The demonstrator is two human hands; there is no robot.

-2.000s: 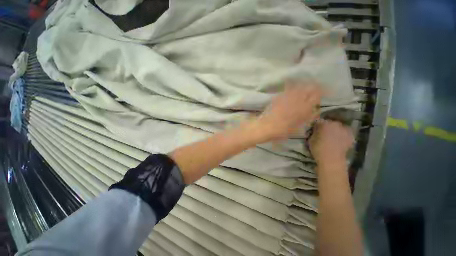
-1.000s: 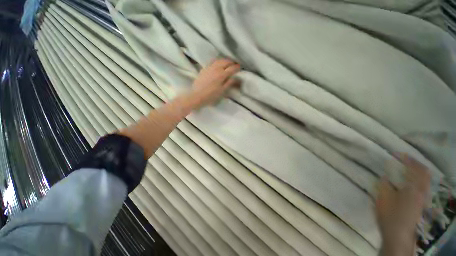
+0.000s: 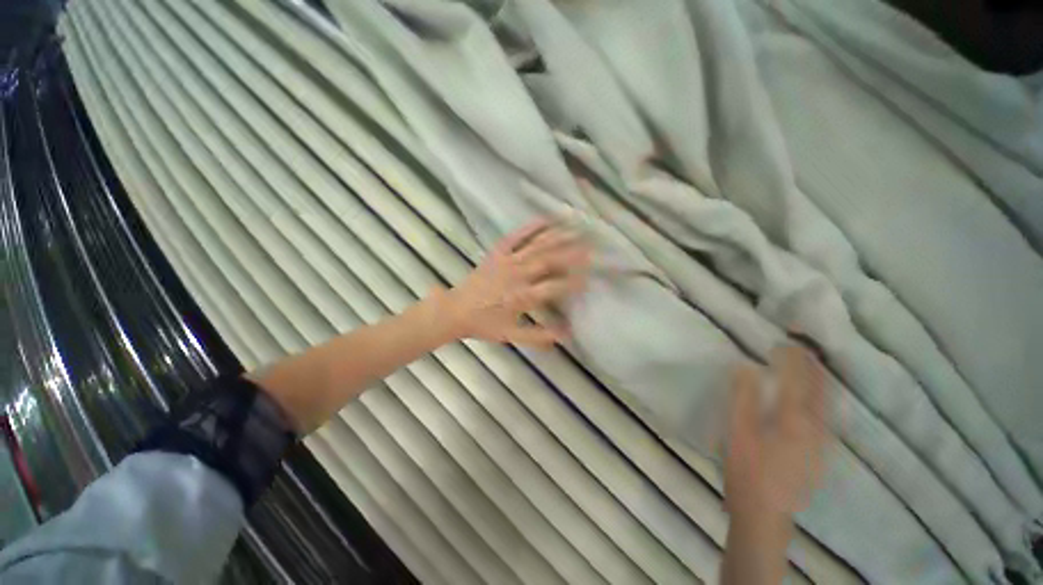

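Observation:
Pale grey-beige loose fabric [image 3: 915, 194] lies wrinkled over the right and upper part of the view. Straight parallel cream pleats [image 3: 263, 217] run diagonally beside it on the left and below. My left hand [image 3: 526, 286] rests on the border between pleats and loose fabric, fingers spread, slightly blurred. My right hand [image 3: 778, 429] lies on the loose fabric further right, blurred, its fingers pointing up the view. No fold shows pinched in either hand.
Shiny dark metal bars [image 3: 86, 229] lie bare at the left, beyond the pleats. Pinched, tassel-like ends [image 3: 1018, 554] show at the lower right corner. A dark area [image 3: 984, 29] shows at the upper right.
The view has shifted from the rack's side edge to the pleats' middle. Since a second ago, my right hand has come closer to my left, and the loose fabric near them is more rumpled.

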